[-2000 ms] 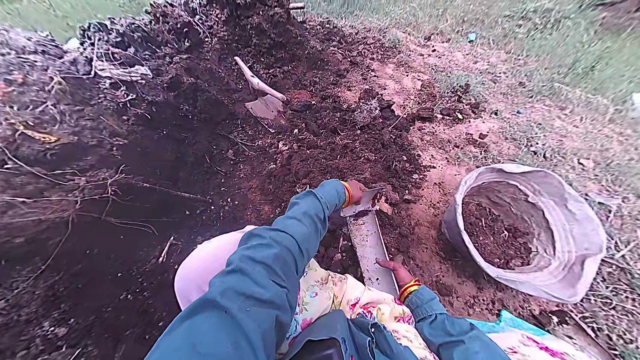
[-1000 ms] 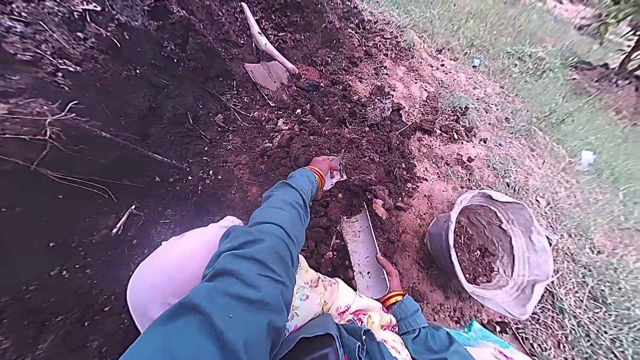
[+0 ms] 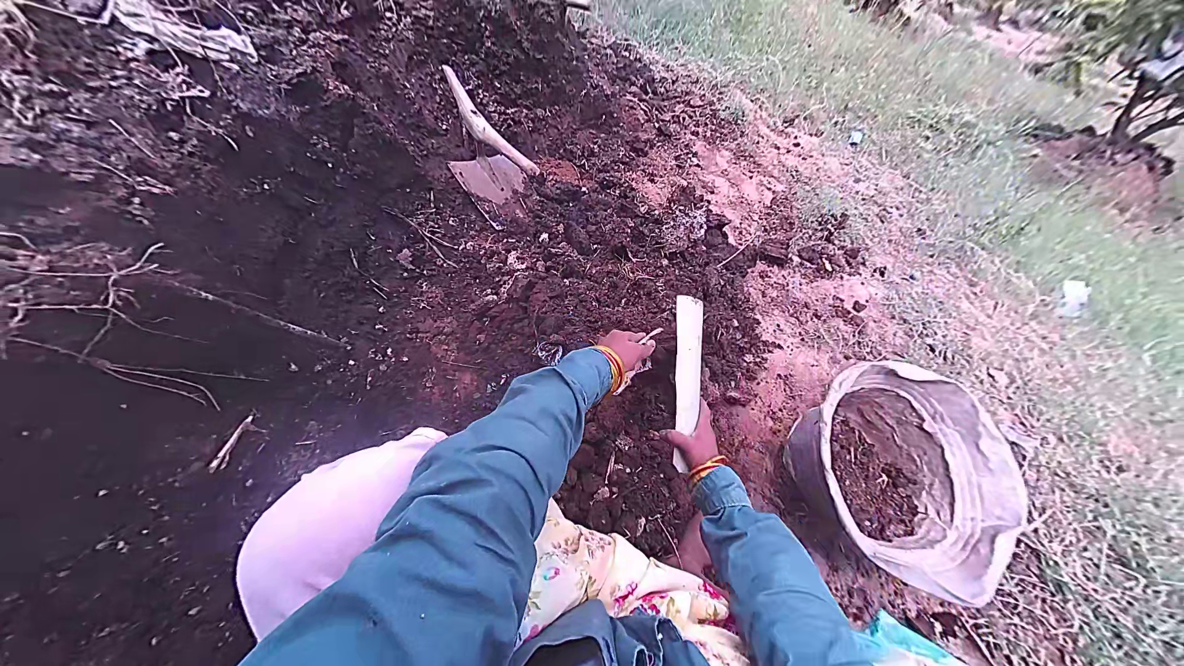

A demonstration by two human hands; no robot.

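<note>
My left hand (image 3: 629,351) is closed on a small, thin, pale piece, largely hidden by the fingers, above dark loose soil (image 3: 629,481). Just to the right, my right hand (image 3: 698,439) grips the lower end of a long, narrow, pale channel-shaped piece (image 3: 688,370), which stands out from the hand and points away from me. Its material is not clear. The two hands are apart. Right of my right hand is a grey flexible container (image 3: 985,472) with a folded rim and brown soil inside (image 3: 879,472).
A hoe with a wooden handle (image 3: 486,125) and a metal blade (image 3: 495,180) lies on the soil ahead. Bare roots (image 3: 111,287) stick out at the left. Grass (image 3: 971,111) borders the reddish ground at the right. A pink cloth-covered knee (image 3: 324,527) is at lower left.
The channel-shaped piece has turned: its soiled broad face showed earlier, and a paler, narrower side shows now. My left hand was at its far end two seconds ago and is now beside it.
</note>
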